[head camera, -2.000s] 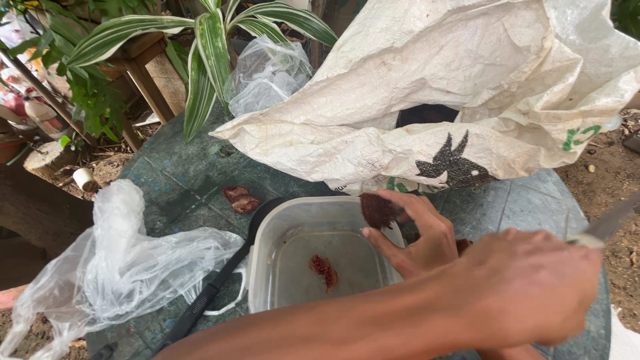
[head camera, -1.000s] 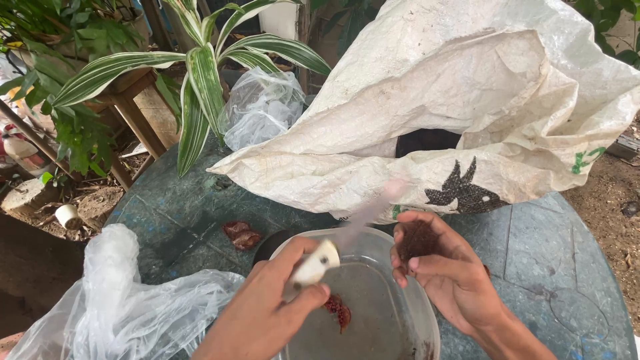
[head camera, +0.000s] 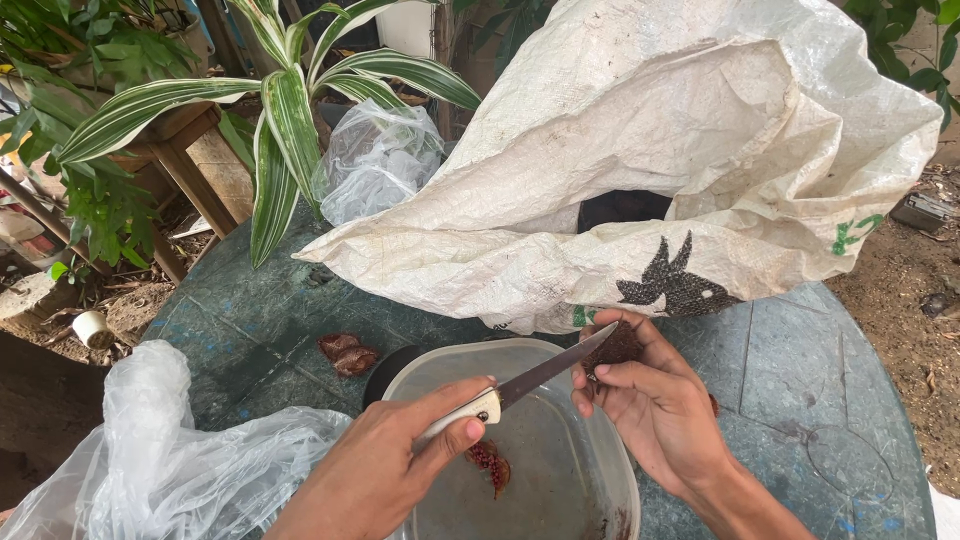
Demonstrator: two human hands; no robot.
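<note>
My left hand grips the white handle of a kitchen knife, its blade pointing up and right. The blade's tip lies against or just in front of a dark brown, bristly seed pod. My right hand pinches that pod between thumb and fingers above the right rim of a translucent plastic container. Inside the container lies a piece of opened pod with small red seeds. Two reddish-brown pod pieces rest on the table to the container's left.
A large white woven sack covers the back of the round green table. Clear plastic bags lie at the front left, and another plastic bag sits near a striped-leaf plant. A black round object shows beside the container.
The knife, blurred over the container one second ago, now has its blade at the pod. Two seconds ago an arm reached across the container, with the knife at the far right.
</note>
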